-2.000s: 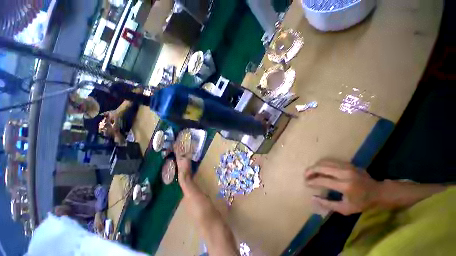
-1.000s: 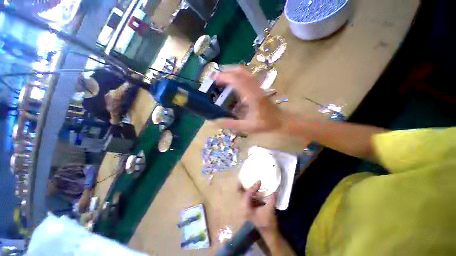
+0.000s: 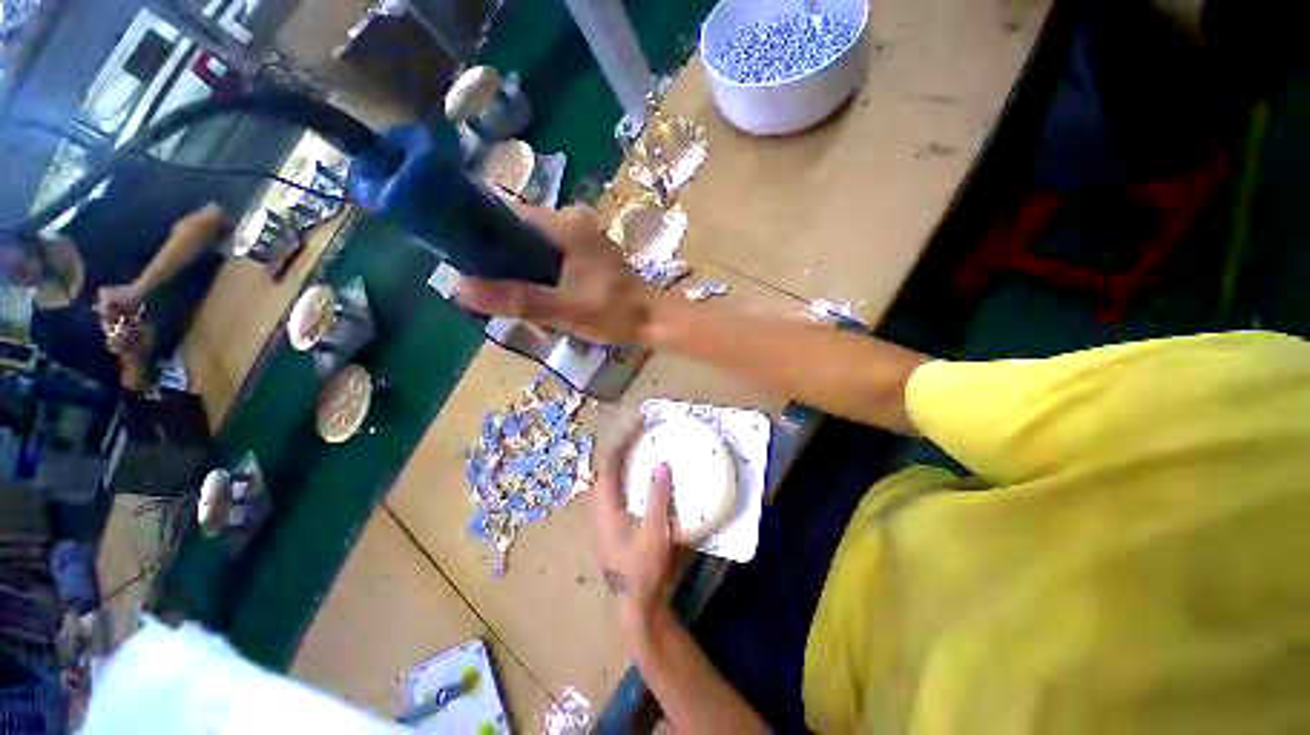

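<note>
The view is turned sideways. My right hand [image 3: 582,280] is wrapped around the lower part of the blue electric screwdriver [image 3: 453,201], which hangs on a dark cable. The driver's tip is hidden. My left hand [image 3: 635,524] holds the side of a white round base [image 3: 697,481], with the thumb on top. The base lies on a square white tray [image 3: 744,495] at the bench edge, below the driver.
A grey metal feeder [image 3: 568,356] stands beyond my right wrist. A blue-white pile of small parts [image 3: 529,467] lies beside the workpiece. Also there are ornate rings [image 3: 647,227], a parts bowl [image 3: 783,108], another tray [image 3: 457,692], a green conveyor [image 3: 345,474] with round units, and a person opposite.
My left hand has come from the conveyor to the base and tray at the bench edge. My right hand has risen from the bench edge and closed around the screwdriver. The camera view has shifted.
</note>
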